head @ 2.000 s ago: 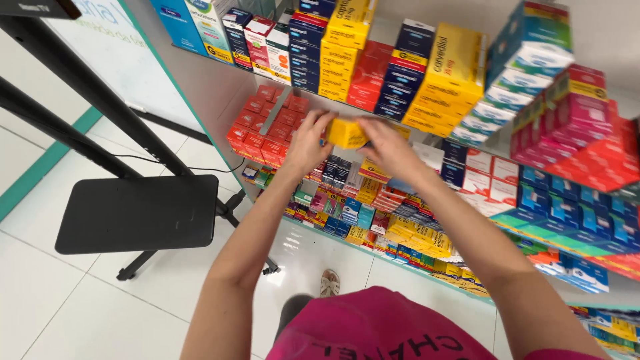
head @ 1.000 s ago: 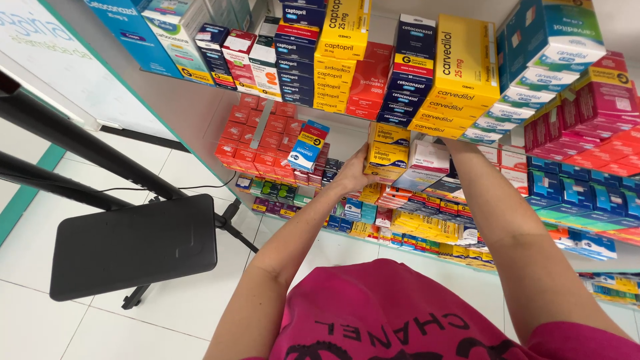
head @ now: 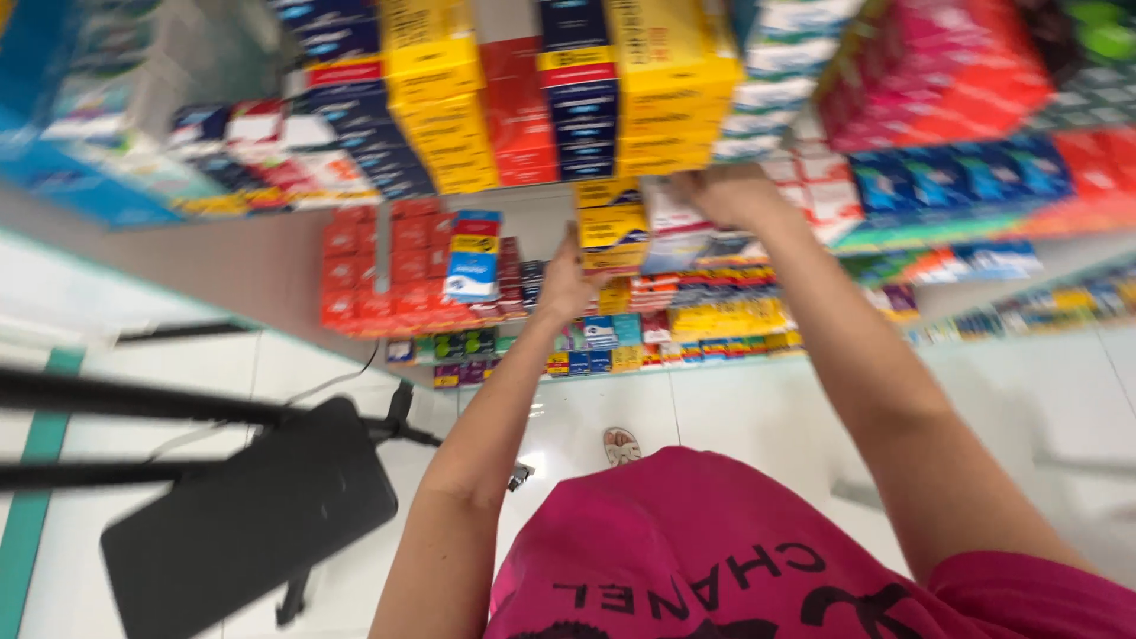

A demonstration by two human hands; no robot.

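My left hand (head: pixel 570 282) is against the left side of a stack of yellow and dark blue medicine boxes (head: pixel 612 229) on the second shelf; whether it grips them cannot be told. Just right of that stack, my right hand (head: pixel 723 193) reaches in at the top of white medicine boxes (head: pixel 673 226), its fingertips blurred and partly hidden under the upper shelf's goods. To the left, a blue, red and yellow box (head: pixel 474 256) leans in front of rows of red boxes (head: pixel 390 266).
Tall stacks of yellow boxes (head: pixel 670 115) and dark blue boxes (head: pixel 579 124) stand on the upper shelf, above my hands. Lower shelves hold more small boxes (head: pixel 728 319). At the lower left stands a black stand with a flat plate (head: pixel 257 524), a cable beside it.
Two seconds ago both hands were at a yellow box farther left; now they are at the yellow stack and white boxes. The blue, red and yellow box shows in front of the red ones since one second ago.
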